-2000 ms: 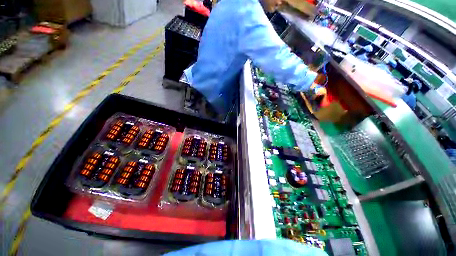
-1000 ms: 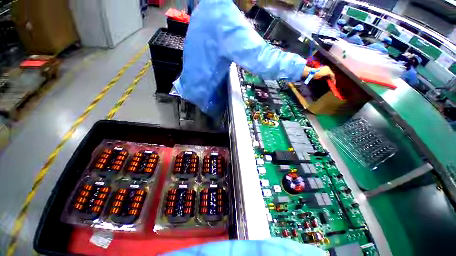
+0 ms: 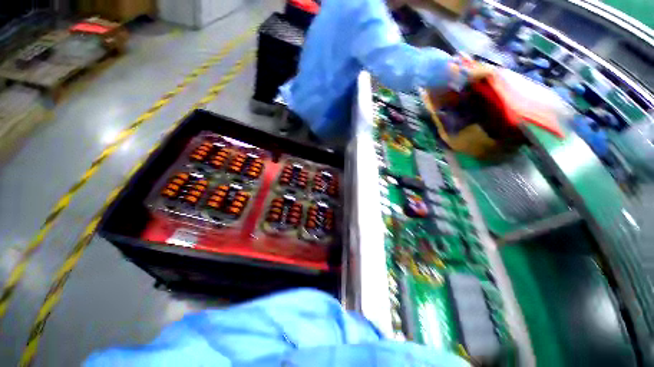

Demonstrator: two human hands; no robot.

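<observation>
Neither of my hands is in view; only my light blue sleeve or smock (image 3: 287, 333) shows at the bottom edge. A long green circuit board (image 3: 430, 247), crowded with parts and blurred, lies beyond the silver-white conveyor rail (image 3: 368, 215). A round dark and copper inductor (image 3: 416, 203) sits on it, with grey blocks (image 3: 473, 312) nearer me. Left of the rail, a black tote bin (image 3: 222, 264) holds two clear blister trays (image 3: 247, 204) of black and orange coils (image 3: 228, 198) on a red sheet (image 3: 215, 239).
Another person in a blue smock (image 3: 333, 64) reaches over the line to an open cardboard box (image 3: 477, 140) with red-orange material (image 3: 513, 104). An empty clear tray (image 3: 520, 188) lies right of the board, near a metal cross bar (image 3: 541, 227). Stacked black bins (image 3: 276, 68) stand behind.
The view has shifted, so the bin and board sit differently in the picture. More of my blue smock shows at the bottom. The other person's red-orange material is now raised over the box's right side.
</observation>
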